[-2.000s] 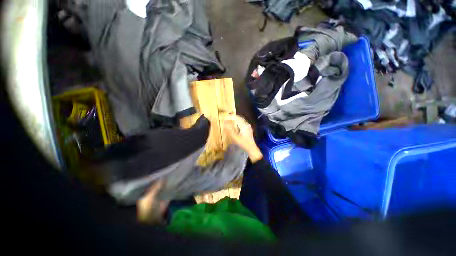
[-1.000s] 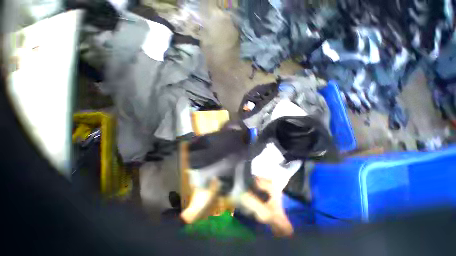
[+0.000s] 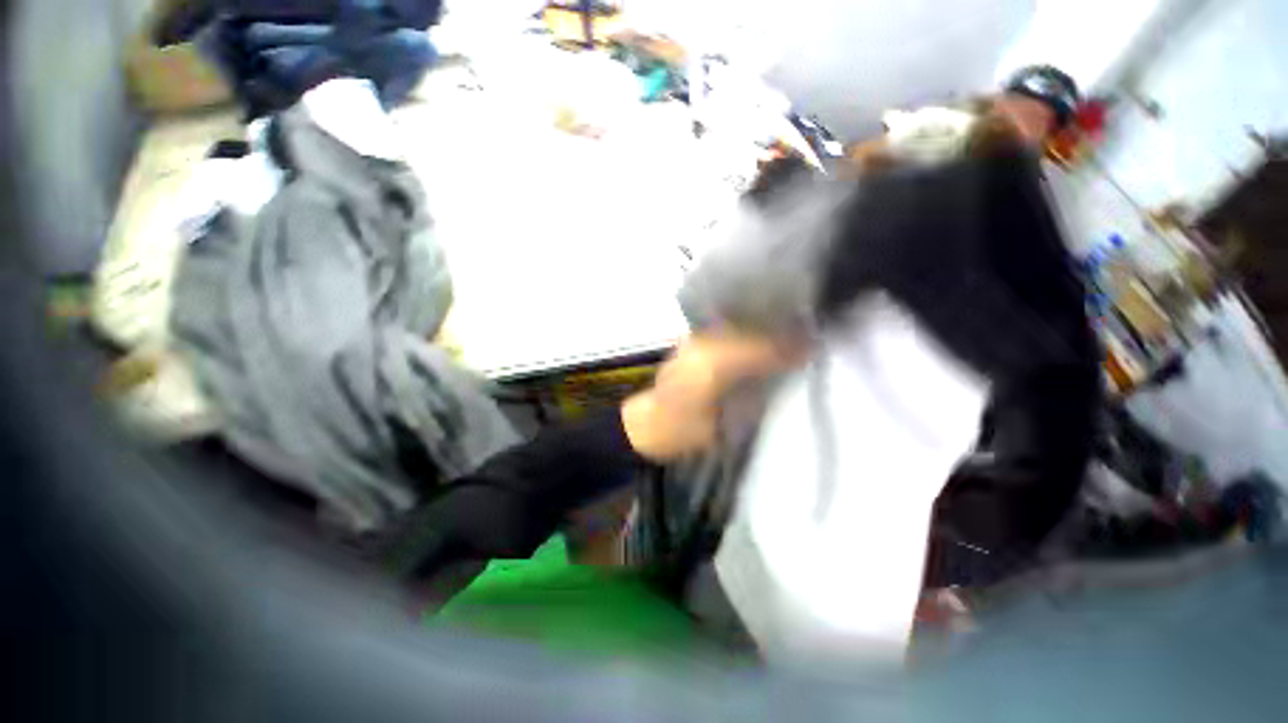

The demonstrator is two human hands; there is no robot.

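A garment with grey cloth [image 3: 770, 261], a wide black part and a large white patch [image 3: 848, 480] hangs raised in front of me, blurred. My left hand [image 3: 699, 396], in a black sleeve from the lower left, is closed on its grey edge, left of the white patch. The fingers are blurred and partly hidden by cloth. I cannot make out my right hand; the garment covers much of the right side.
A grey garment heap [image 3: 318, 297] lies at the left. Behind is a white worktable [image 3: 551, 254] with dark blue cloth at its far left. A person in a dark cap [image 3: 1042, 96] is at the upper right. Green cloth [image 3: 565, 607] covers my lap.
The view has swung from the bins and wooden bench up to the worktable. The garment, earlier low over the bench with both hands at it, is now raised in front of me.
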